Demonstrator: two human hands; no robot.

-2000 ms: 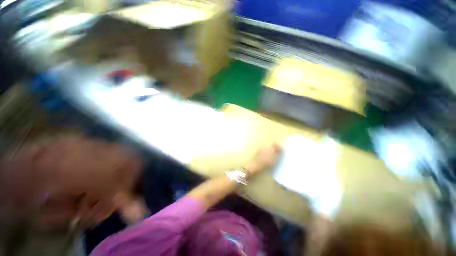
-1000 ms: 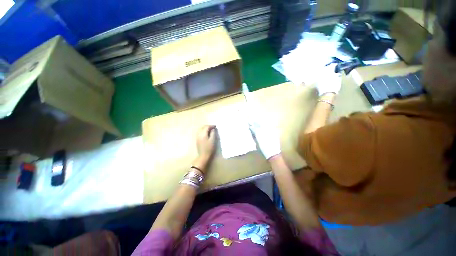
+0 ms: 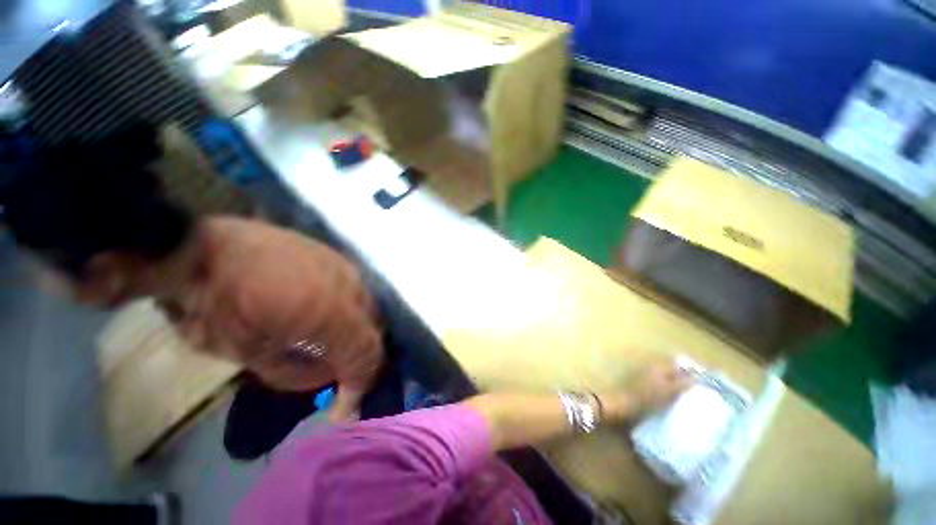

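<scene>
A crinkly white-silver bubble bag (image 3: pixel 693 426) lies on the tan cardboard sheet (image 3: pixel 544 328), at the lower right of the view. My left hand (image 3: pixel 654 388), bare with bracelets at the wrist, is at the bag's upper left edge, its fingers closed on it. A pale narrow strip (image 3: pixel 762 415) stands along the bag's right side. My right hand (image 3: pixel 703 502) shows only as a blurred white gloved shape at the bag's lower right, cut by the bottom edge; its grip is unclear.
A small open carton (image 3: pixel 744 241) stands behind the cardboard sheet. A large open carton (image 3: pixel 529 113) is further left, with a red-blue object (image 3: pixel 351 151) and a dark phone-like object (image 3: pixel 398 189) before it on the white bench. A person in an orange-brown top (image 3: pixel 277 297) sits at left.
The view has swung left, so the neighbour at right has left view and a person at left shows. My left hand has come to the bag's edge.
</scene>
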